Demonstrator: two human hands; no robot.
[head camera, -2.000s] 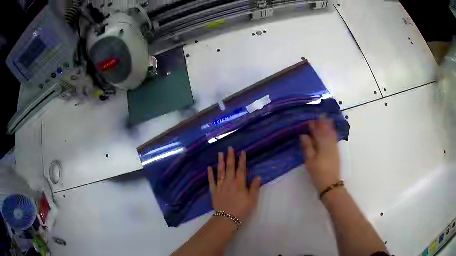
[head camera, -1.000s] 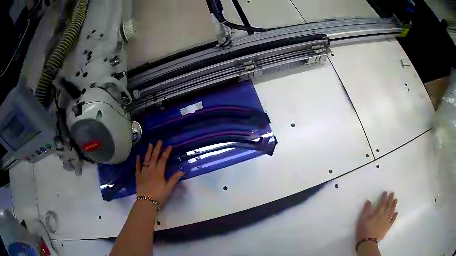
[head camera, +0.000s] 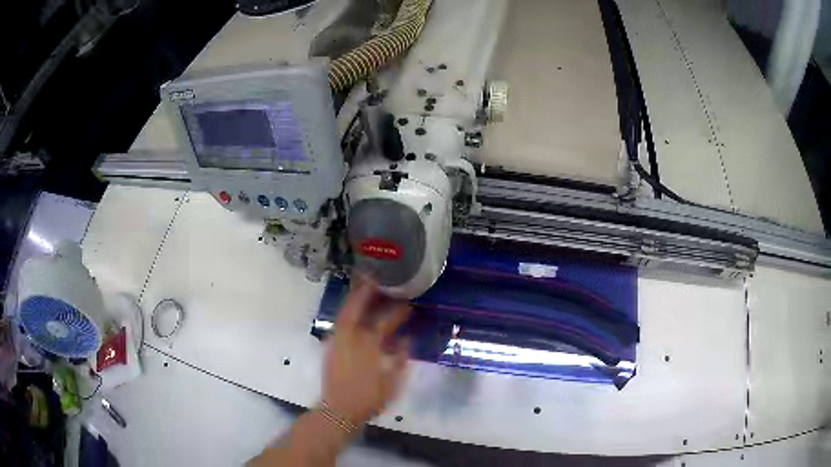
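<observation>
The translucent blue sewing template (head camera: 510, 351) lies on the white machine table against the metal rail. Dark curved fabric strips with pink-red edges show in it. Its left part passes under the machine head (head camera: 398, 228), which has a red badge. My left hand (head camera: 364, 351) is blurred, raised just in front of the machine head and over the template's left part. Its fingertips are near the lower edge of the head; whether they touch it or hold anything cannot be told. My right hand is not in view.
The touchscreen control panel (head camera: 251, 137) stands left of the head with its screen lit. A tape roll (head camera: 168, 318) lies on the table at the left. A small blue fan (head camera: 59, 324) stands at the far left. Metal rails (head camera: 583, 223) run behind the template.
The template has moved back to the rail and under the head. My left hand has lifted from it towards the head. My right hand has left the picture. The view has turned left.
</observation>
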